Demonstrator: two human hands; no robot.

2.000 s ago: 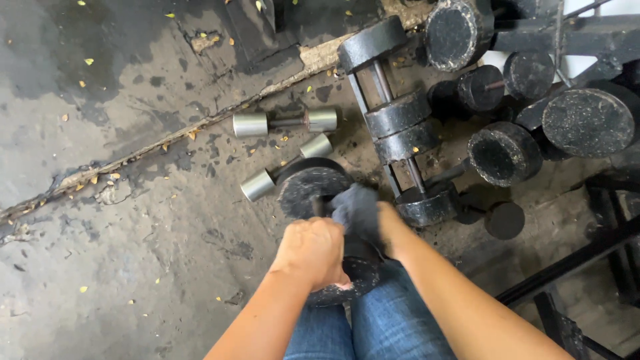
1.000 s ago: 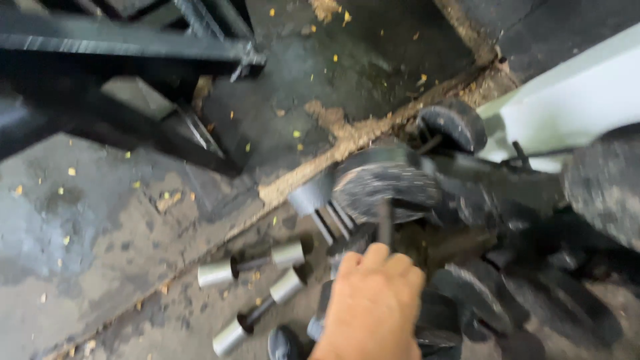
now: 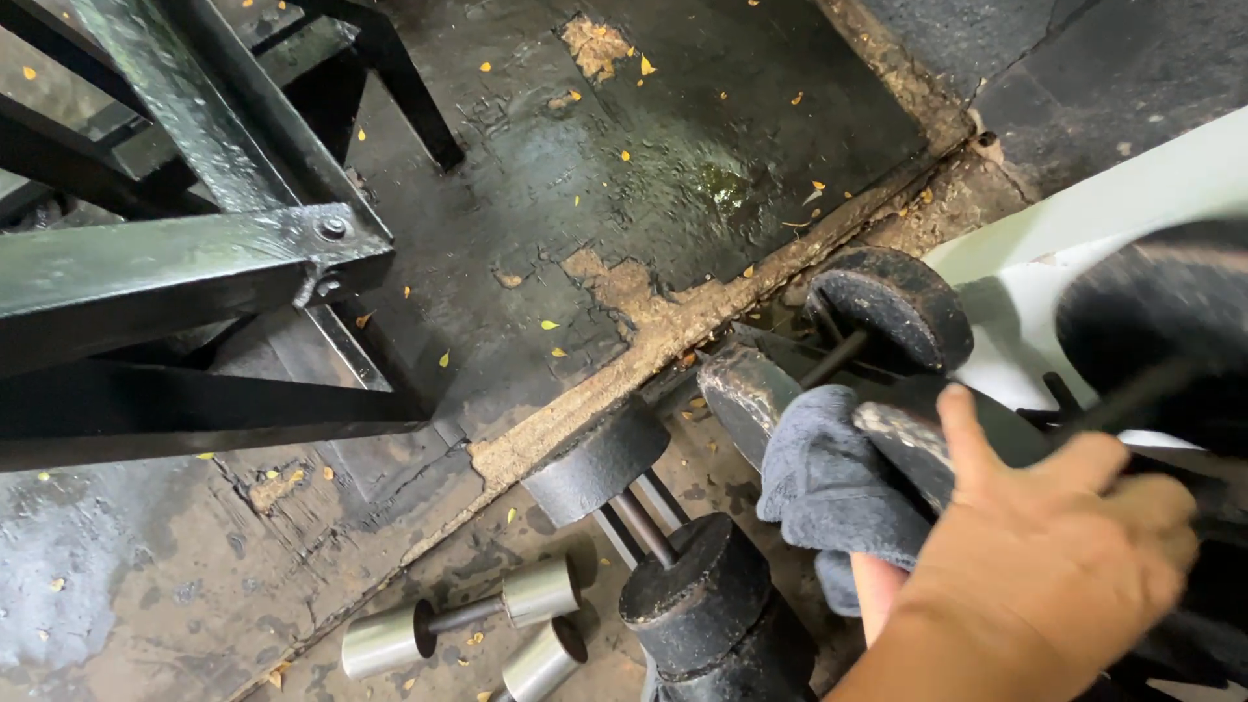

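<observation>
My left hand (image 3: 1058, 541) is bare, its back toward the camera, curled at the handle of a large black dumbbell (image 3: 1150, 327); one finger sticks out over the dumbbell's nearer round end. Mostly hidden beneath my left forearm, my right hand (image 3: 877, 585) holds a dark grey cloth (image 3: 829, 478) against or close to that near end. Just beyond the cloth lies another black dumbbell (image 3: 887, 307) with worn, scuffed ends. Below and to the left is a black dumbbell (image 3: 600, 463) with several parallel bars between its ends.
Two dumbbells with silver-coloured ends (image 3: 385, 639) (image 3: 546, 663) lie on the stained floor at the bottom. A bolted black metal frame (image 3: 195, 253) juts in from the left. A white surface (image 3: 1102, 205) stands at the right. The dark floor mat (image 3: 585, 195) is torn, with scattered small leaves.
The view has swung widely. Two seconds ago both hands were at a black dumbbell over my knees; now they are beside the black dumbbells near the white surface.
</observation>
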